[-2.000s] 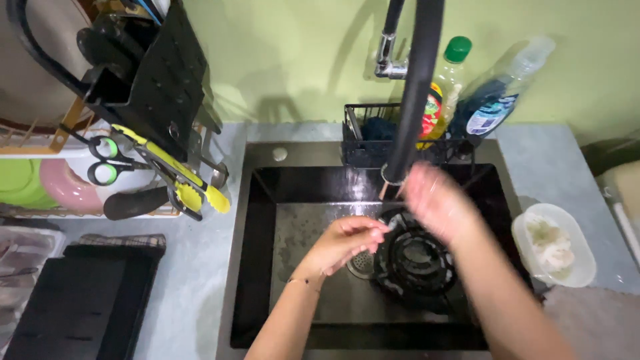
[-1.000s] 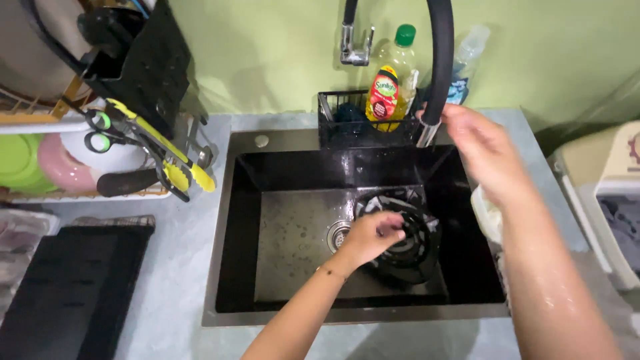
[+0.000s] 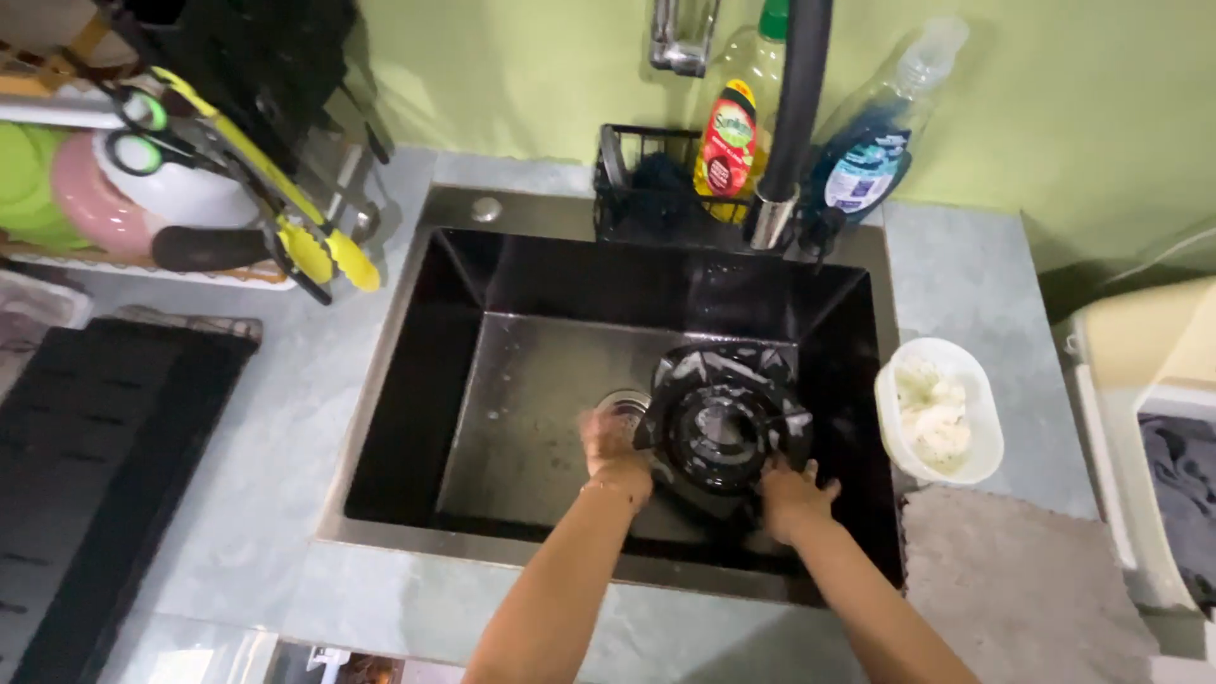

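Observation:
A wet black stove grate or burner part point(image 3: 719, 432), roughly square with a round middle, lies in the right half of the black sink point(image 3: 560, 380). My right hand point(image 3: 793, 494) is at its near right edge, fingers partly hidden against it; a firm grip cannot be made out. My left hand point(image 3: 616, 446), blurred, is beside its left edge, over the metal drain point(image 3: 625, 404). Whether the left fingers touch the part is unclear. Above the sink's back rim hangs the black faucet hose with a metal spout point(image 3: 773, 217).
Behind the sink stand a black wire caddy point(image 3: 646, 190), a yellow dish soap bottle point(image 3: 731, 142) and a blue liquid bottle point(image 3: 869, 142). To the right are a plastic tub point(image 3: 988, 418) and a grey cloth point(image 3: 1016, 579). Yellow-tipped tongs point(image 3: 275, 180) hang at left.
My right hand has left the faucet spout and come down to the black part's right side. My left hand has moved from above the part to its left edge.

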